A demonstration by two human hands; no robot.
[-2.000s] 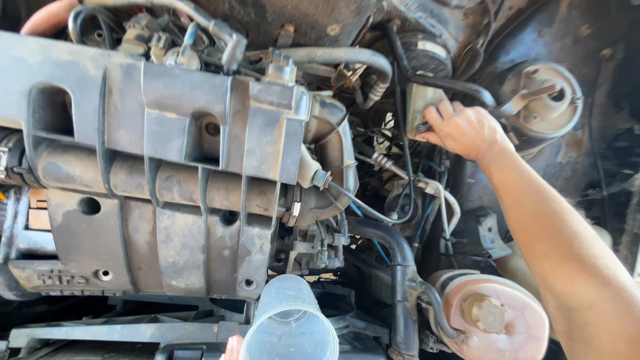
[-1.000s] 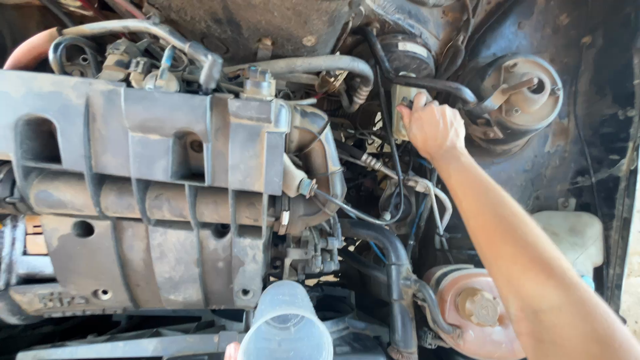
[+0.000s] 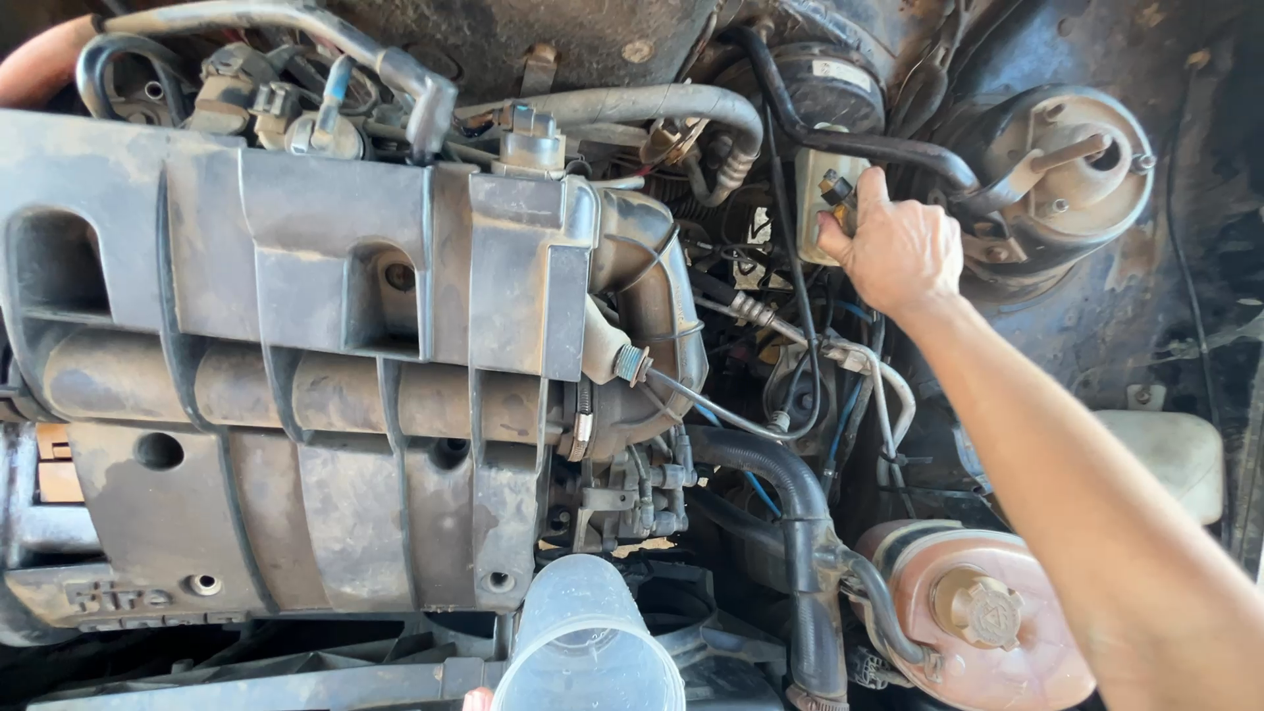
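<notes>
At the upper right, my right hand is at a pale translucent fluid reservoir. Its thumb and a finger lie beside a black and yellowish fitting; the palm side is hidden, so a firm grip cannot be confirmed. Only a fingertip of my left hand shows at the bottom edge, against the side of a clear plastic cup. The cup is held tilted below the ribbed engine cover, and no contents can be made out in it.
A brake booster is right of my right hand. My forearm passes over a pinkish coolant tank with a capped neck. Black hoses and a thin cable run between the engine and the tank.
My right hand has stayed at the reservoir while its fingers changed posture, one now pointing upward. The cup is still held low in the view. The view has shifted slightly.
</notes>
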